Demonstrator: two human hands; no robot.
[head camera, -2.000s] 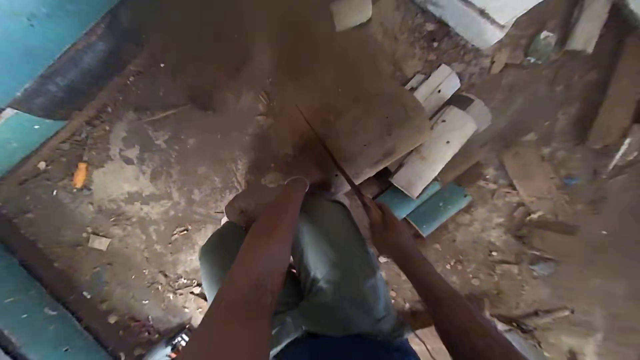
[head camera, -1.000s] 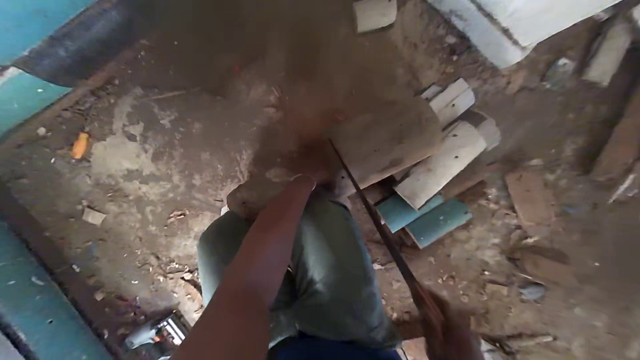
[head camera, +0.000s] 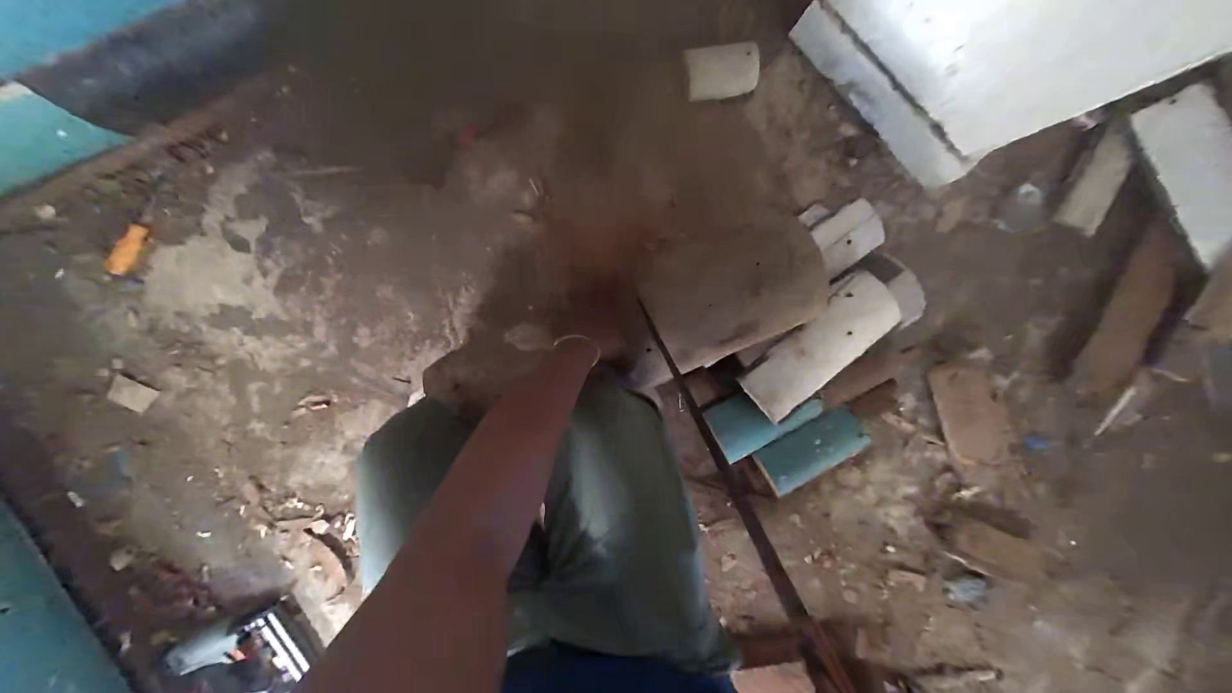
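Note:
My left hand (head camera: 602, 308) is a dark blur beyond the wrist, where a thin band shows. It is at the left end of a wide, curved wooden board (head camera: 736, 284); its fingers cannot be made out. A long thin blade, apparently a handsaw seen edge-on (head camera: 727, 467), runs from beside that hand down to the bottom right of the view. Its tip lies against the board's near left end. My right hand is outside the view, below the lower edge. Another brown piece (head camera: 457, 375) lies left of my left forearm, above my knee.
Pale curved boards (head camera: 823, 342) and turquoise-painted pieces (head camera: 813, 450) lie at the right of the wide board. A white block (head camera: 1039, 67) stands at the upper right. What looks like a power tool (head camera: 241, 650) and an orange object (head camera: 127, 249) lie on the littered floor at left.
My right hand has moved down and right with the saw, out of the view; both earlier frames show it on the saw's handle end. My left hand has stayed at the board.

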